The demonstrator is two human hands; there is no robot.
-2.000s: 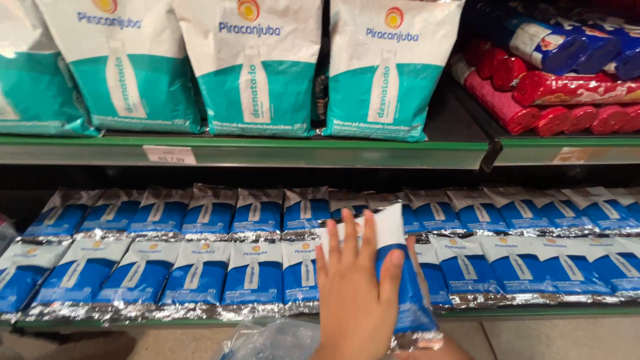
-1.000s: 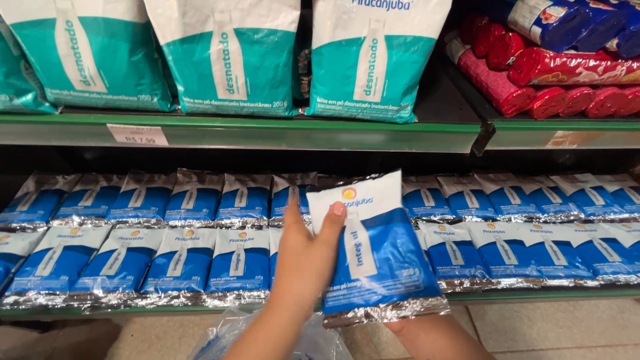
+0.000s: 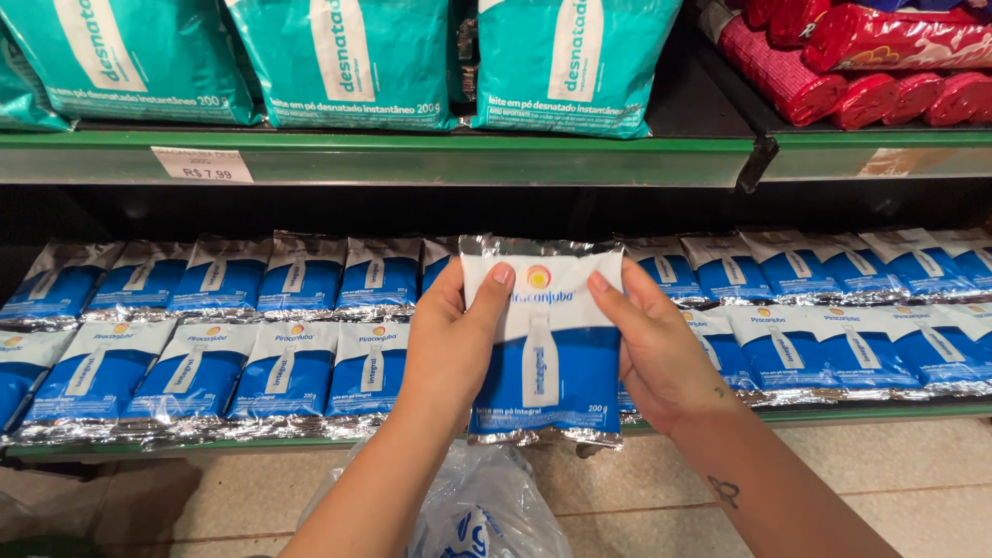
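Both hands hold one blue and white Piracanjuba milk powder packet (image 3: 577, 364) upright in front of the lower shelf, its printed front facing me. My left hand (image 3: 461, 325) grips its left edge, thumb on the front near the top. On the right edge my right hand (image 3: 651, 333) has its thumb over the white upper part. The fingers behind the packet are mostly hidden. Two rows of like packets (image 3: 283, 368) lie on the lower shelf behind, and the held one covers some of them.
Teal milk powder bags (image 3: 349, 62) stand on the upper shelf, above a green-edged rail (image 3: 465, 159) with a price tag (image 3: 203, 165). Red wrapped rolls (image 3: 891, 46) are stacked at the upper right. Below, a clear plastic bag (image 3: 492, 496) is near the tiled floor (image 3: 620, 496).
Two seconds ago my left hand lay across the packet's front; now it grips the left edge. My right hand, earlier mostly hidden behind and below the packet, now shows at its right edge.
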